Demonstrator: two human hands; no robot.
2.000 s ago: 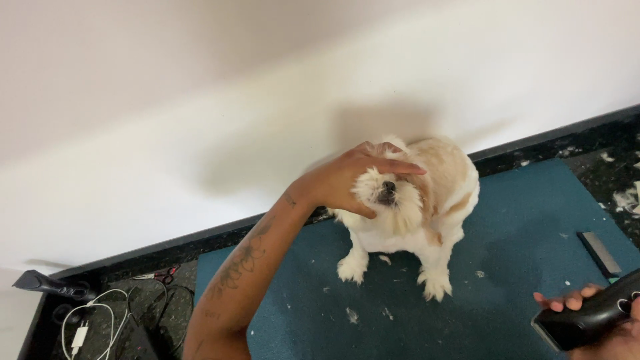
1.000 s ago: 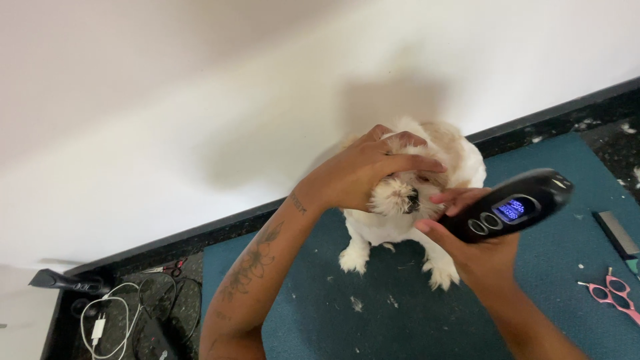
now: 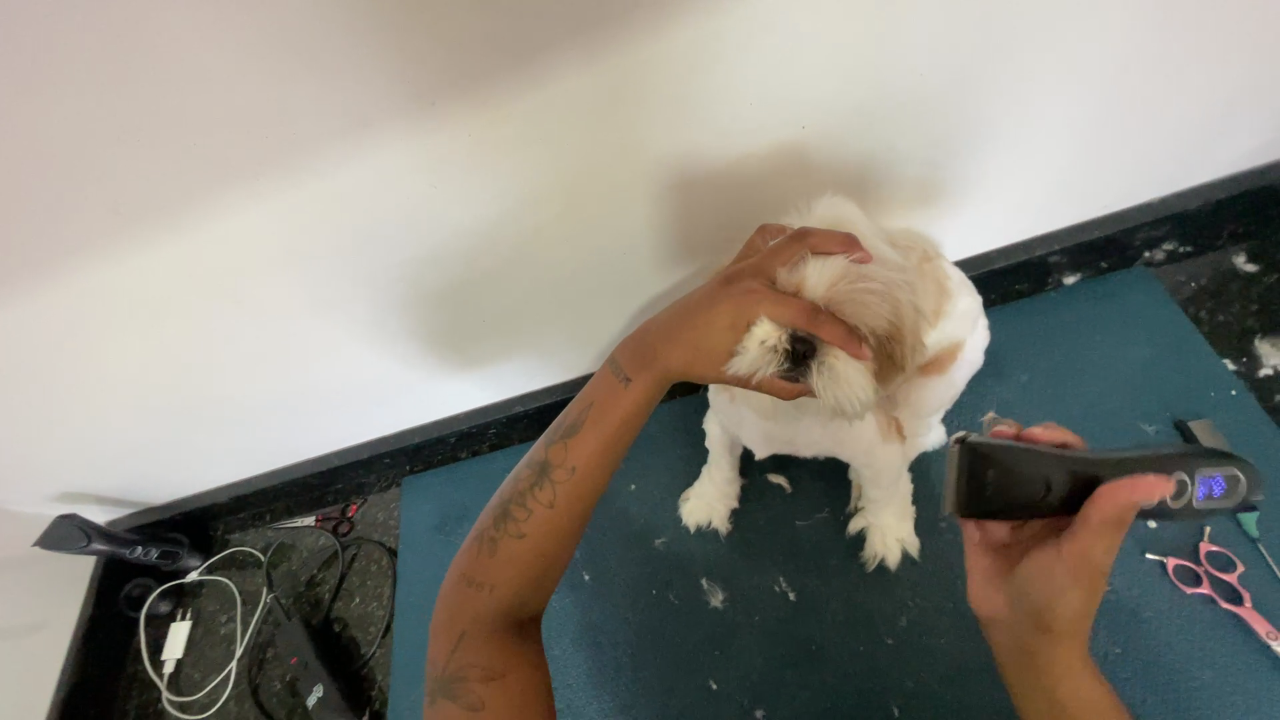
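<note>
A small white and tan dog (image 3: pixel 940 370) sits on a teal mat (image 3: pixel 660 620), facing me. My left hand (image 3: pixel 740 320) holds its head, with fingers over the brow and across the muzzle and the thumb side under the chin; the eyes are covered. In my right hand (image 3: pixel 1050 540) is a black cordless hair clipper (image 3: pixel 1060 480) with a lit display. Its blade end points left, apart from the dog, and my thumb lies near its buttons. Close by on the mat lie pink-handled scissors (image 3: pixel 1215 580) and a comb (image 3: pixel 1205 434), partly hidden behind the clipper.
Behind the dog rises a white wall (image 3: pixel 450 250) with a dark ledge. On the dark stone surface at left are another black clipper (image 3: pixel 120 545), a white charger (image 3: pixel 176 640) with cable, red-handled scissors (image 3: pixel 340 518) and a black power adapter (image 3: pixel 310 670). Hair clumps dot the mat.
My right hand has drawn the clipper away from the dog's face, to the right, and turned it so its blade end points left. My left hand stays on the dog's head.
</note>
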